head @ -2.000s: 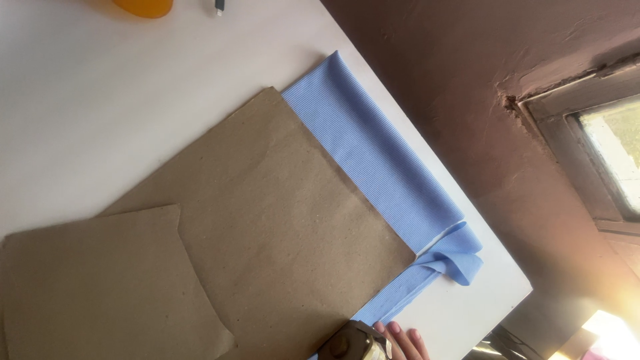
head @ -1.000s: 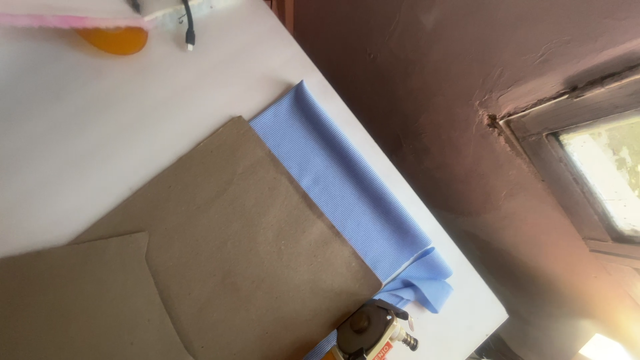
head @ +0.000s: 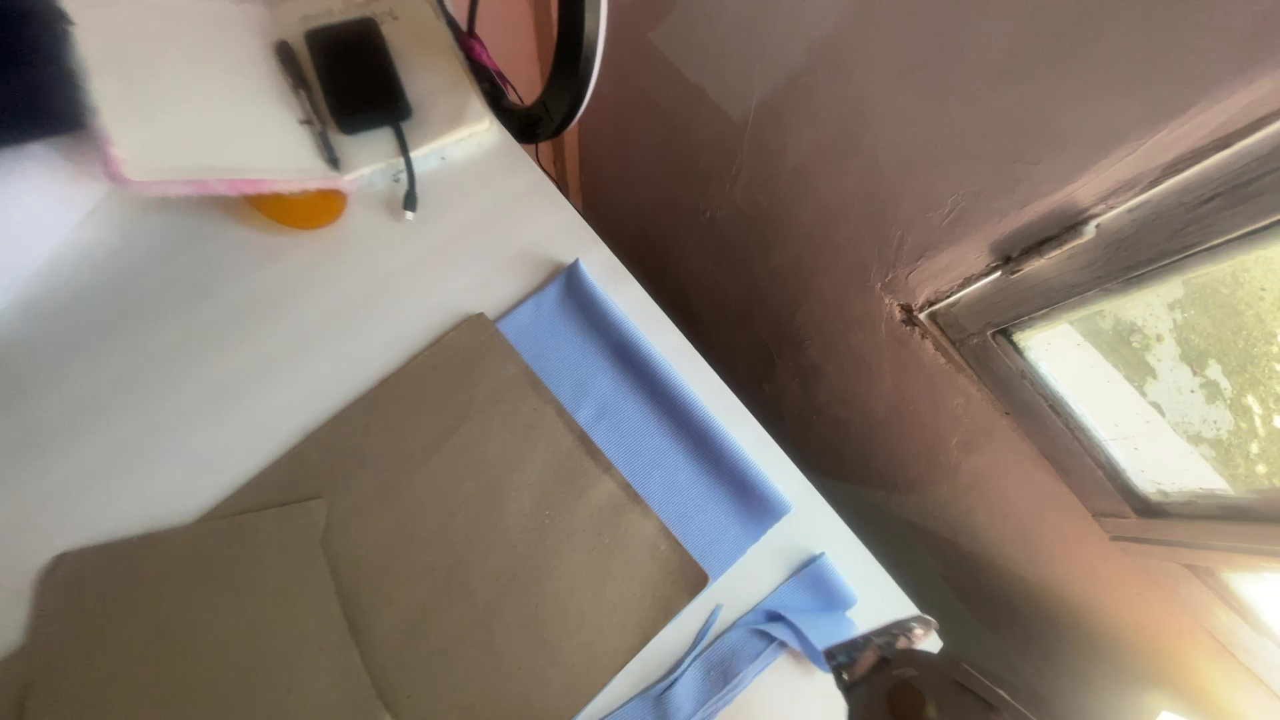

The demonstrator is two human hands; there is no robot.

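Observation:
Neither of my hands shows in the head view. Brown paper pattern pieces (head: 500, 500) lie on blue ribbed fabric (head: 650, 420), which sticks out past their upper right edge. A strip of the same fabric (head: 740, 640) lies apart from the main piece, crumpled, beyond the paper's lower right corner. At the bottom right edge of the view is part of a dark electric fabric cutter (head: 910, 680), its metal front touching or just beside the strip's end; what holds it is hidden below the frame.
The white table (head: 250, 380) ends at a brown wall with a window (head: 1150, 400). At the back lie a pen (head: 308, 105), a black device with a short cable (head: 358, 75), an orange object (head: 300, 208) and a black ring-shaped object (head: 560, 90).
The cutter has moved right along the paper's lower right edge, and the fabric strip is now separate from the main piece. Fingers seen beside the cutter earlier are out of view.

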